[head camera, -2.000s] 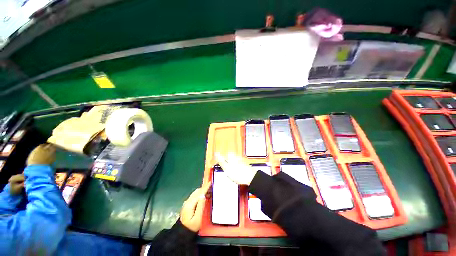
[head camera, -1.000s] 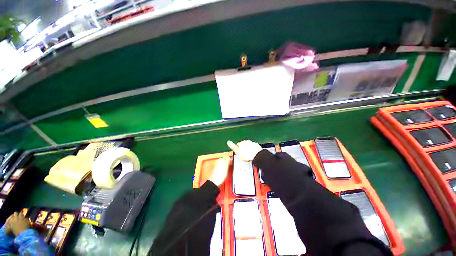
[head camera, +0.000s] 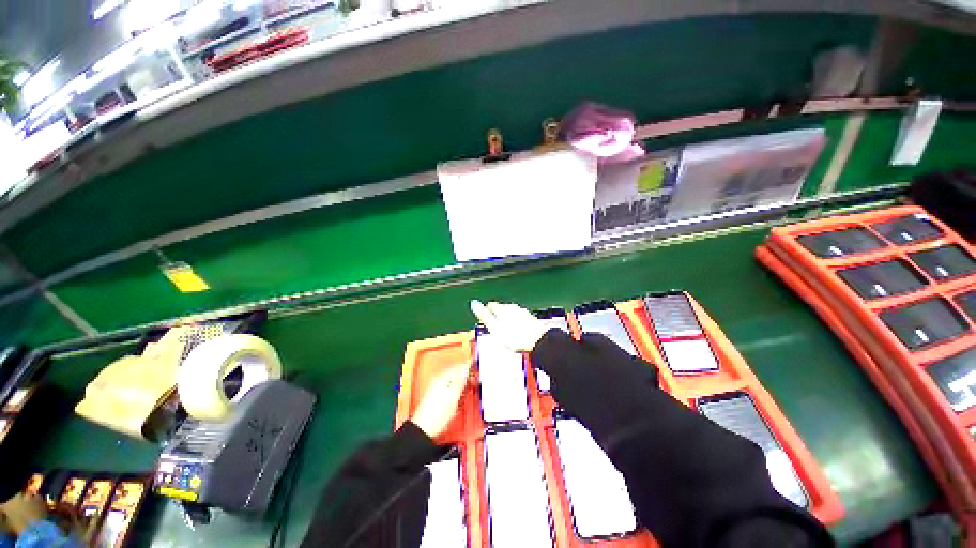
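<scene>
An orange-red phone tray (head camera: 428, 362) lies in front of me with several smartphones in its pockets, most with pale lit screens. My left hand (head camera: 441, 401) is at the left edge of the back-row smartphone (head camera: 501, 383), over the pocket at the back left. My right hand (head camera: 512, 325) is over the top end of that same phone, thumb or finger pointing left. Whether either hand grips the phone cannot be told. My black right sleeve hides parts of the middle phones. The front phones are cut off by the lower edge.
A grey tape dispenser (head camera: 254, 444) with a tape roll (head camera: 228, 377) stands left. Stacked orange-red trays (head camera: 787, 262) are at right. A white sheet (head camera: 518, 206) hangs behind. Another person's hand (head camera: 24, 512) is at lower left beside dark trays.
The view has tilted up and shifted. Since the oldest frame, both hands have moved from the front-left phone to the back-row phone. In the last second they have hardly moved relative to the tray.
</scene>
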